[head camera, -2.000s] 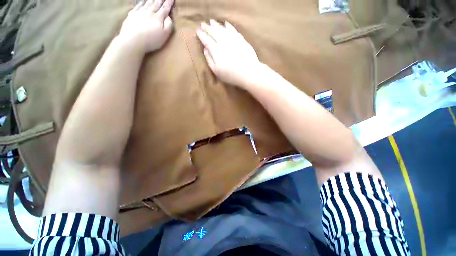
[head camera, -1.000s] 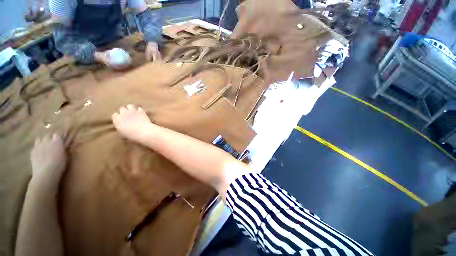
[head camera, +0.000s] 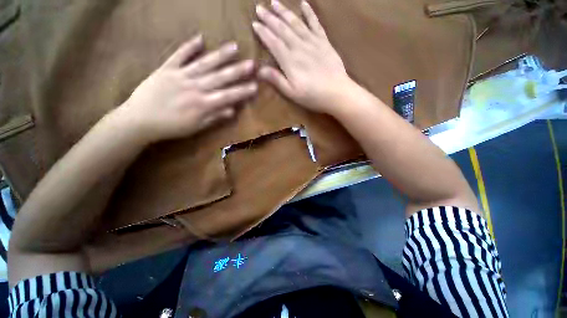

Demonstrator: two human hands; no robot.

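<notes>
A large brown bag body panel (head camera: 398, 37) lies spread in front of me. My left hand (head camera: 193, 90) is on its middle left, palm down, fingers apart, slightly blurred. My right hand (head camera: 304, 56) lies flat on the panel to the right, fingers spread. Both hands hold nothing. Below them is a square notched corner (head camera: 261, 140) with pale lining at its rim, and brown material shows inside the notch. A black label (head camera: 404, 100) with pale print is near the right edge. A strap tab (head camera: 460, 7) is at the top right.
The white-covered table edge (head camera: 510, 115) shows on the right, with crumpled, yellow-stained covering. A grey floor with yellow lines (head camera: 482, 180) lies beyond. My dark apron (head camera: 280, 261) with blue characters touches the near side. Another strap tab (head camera: 15, 127) is at the left.
The view has swung back down from the other person and the tangled straps to the notched corner. My hands have moved closer together on the panel, fingers now more spread.
</notes>
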